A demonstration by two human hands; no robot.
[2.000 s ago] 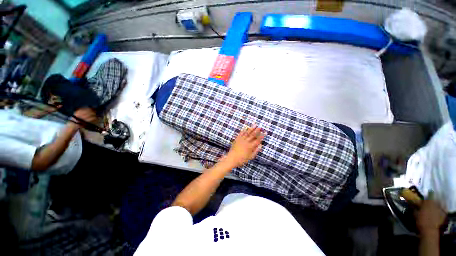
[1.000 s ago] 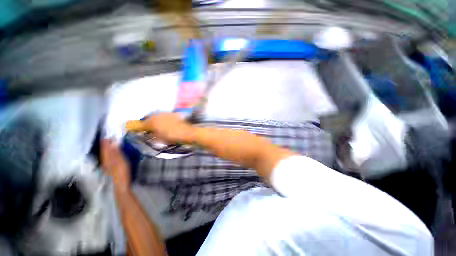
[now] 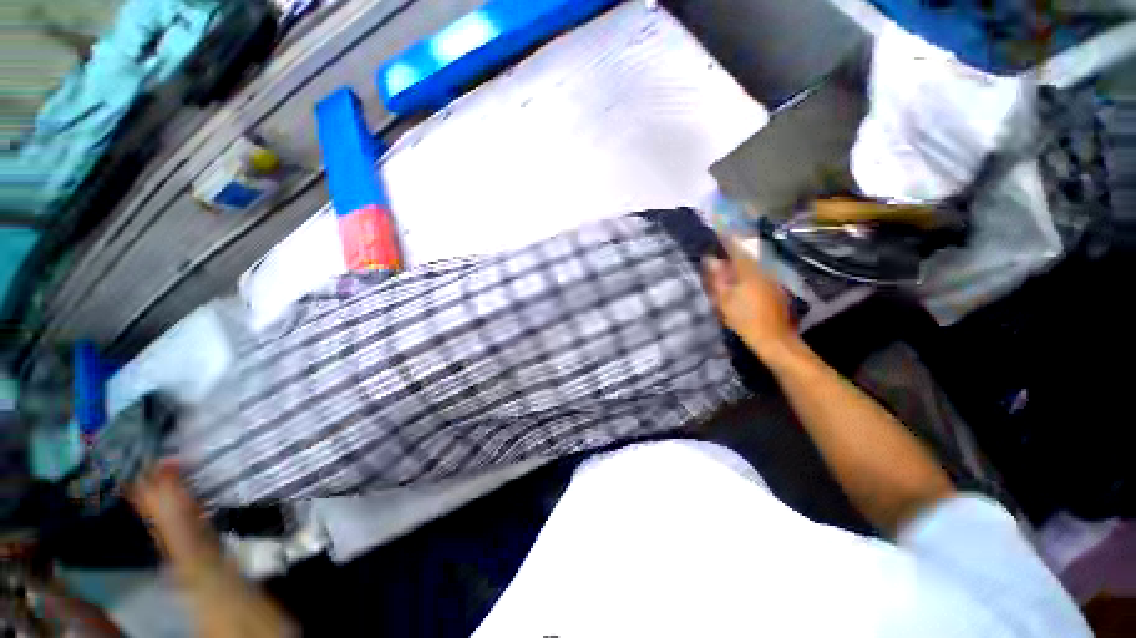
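A black, white and grey checked cloth [image 3: 498,343] lies stretched along the padded board, which it covers. A dark navy or black part [image 3: 683,234] shows at its right end. My right hand [image 3: 747,299] is at that right end with its fingers on the dark edge, and seems to grip it. My left hand [image 3: 175,505] is blurred at the cloth's left end; whether it grips the cloth I cannot tell. The steam iron [image 3: 872,243], with a tan handle, stands at the right, out of my hands.
A grey metal plate [image 3: 791,156] lies by the iron. Crumpled white cloth [image 3: 922,119] is at the upper right. Blue bars [image 3: 486,50] lie behind the board, one with a red-orange label [image 3: 369,239]. A small white box [image 3: 234,175] sits on the back ledge.
The iron has gone from my right hand on the cloth to the right side. My right hand has moved to the cloth's right end. The view has turned and tilted.
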